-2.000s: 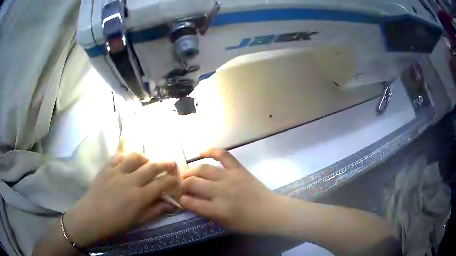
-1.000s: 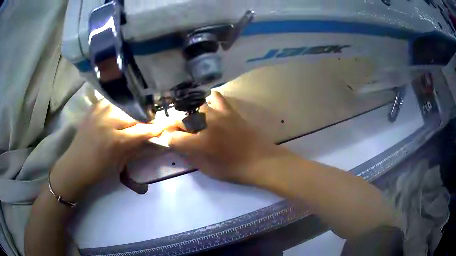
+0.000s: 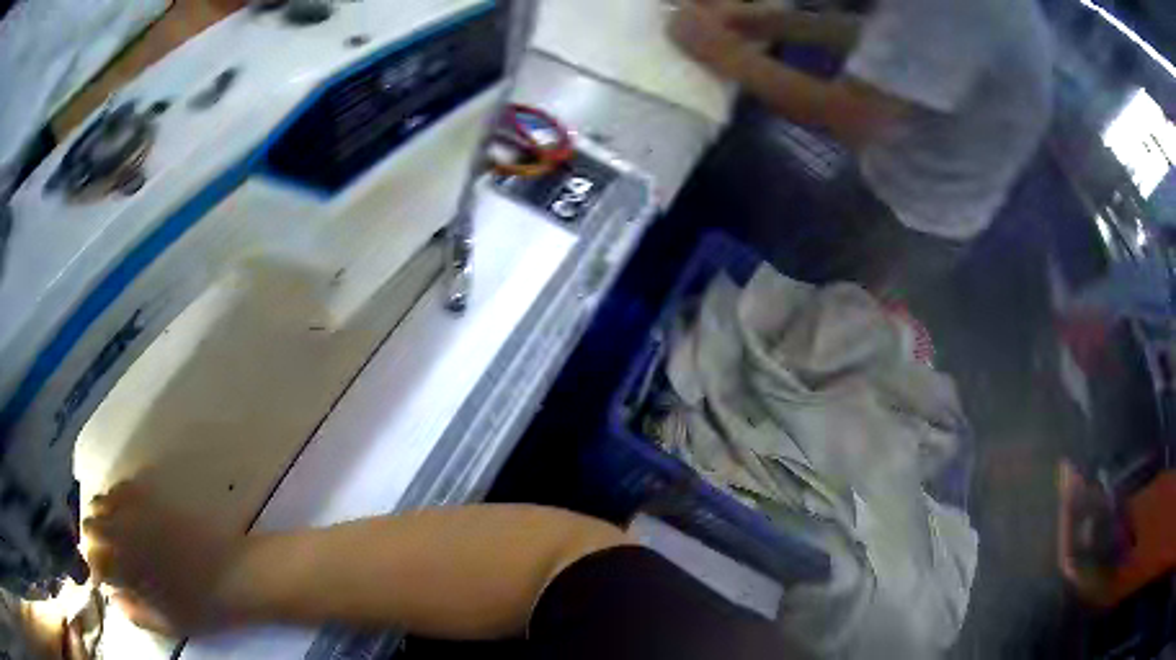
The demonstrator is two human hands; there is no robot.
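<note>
The white sewing machine [image 3: 194,245] with a blue stripe crosses the upper left, its dark control panel [image 3: 387,97] at the right end. My right hand [image 3: 148,554] is at the lower left beside the brightly lit needle area, fingers bent and blurred. Whether it holds cloth cannot be told. The needle area is cut off by the left edge. My left hand cannot be made out; the lower left corner is glaring and blurred.
A blue crate [image 3: 626,426] heaped with beige cloth [image 3: 825,387] stands right of the table. A metal lever [image 3: 457,267] hangs near the machine's right end. Red and orange rings [image 3: 531,145] lie on the table corner. Another person [image 3: 948,103] works at the upper right.
The view has swung right, bringing the crate and another person into sight. My right hand now shows at the lower left; my left hand has dropped out of clear sight.
</note>
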